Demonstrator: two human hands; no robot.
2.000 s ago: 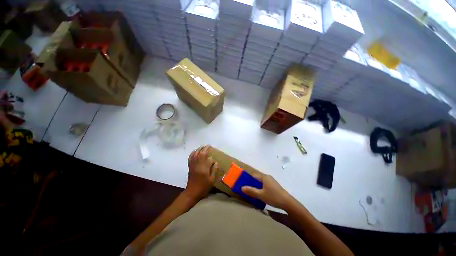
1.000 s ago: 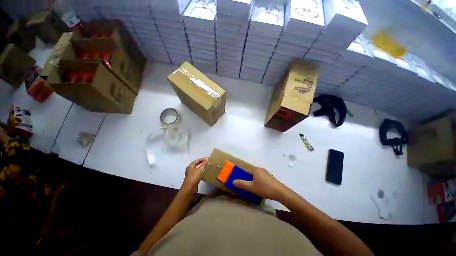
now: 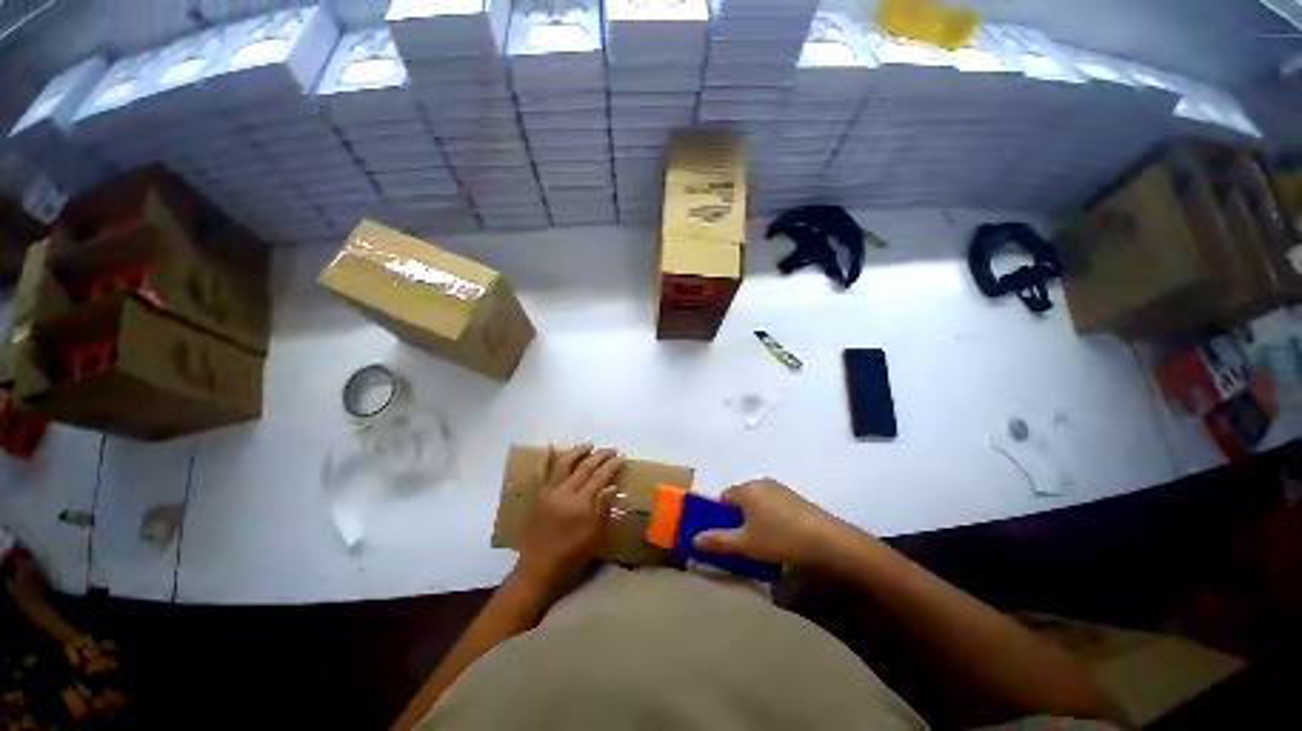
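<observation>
A brown inner carton [image 3: 523,493] lies at the table's front edge against my body, with a shiny strip of tape on its top. My left hand [image 3: 574,503] lies on the carton's top with fingers spread, pressing on it. My right hand [image 3: 764,526] grips the blue tape gun [image 3: 708,526], whose orange front is over the carton's right end. Whether the tape gun touches the carton cannot be told.
A taped carton [image 3: 429,294] stands behind left, another carton [image 3: 700,236] behind centre. Spare tape roll [image 3: 370,390], crumpled film [image 3: 410,446], knife [image 3: 777,350], smartphone [image 3: 868,393] and black straps [image 3: 1015,263] lie around. Open cartons [image 3: 150,366] stand left, white boxes [image 3: 557,129] along the back.
The view has turned, so the carton lies more level in it. My left hand has moved from the carton's left end onto its top. The tape gun has moved to the carton's right end.
</observation>
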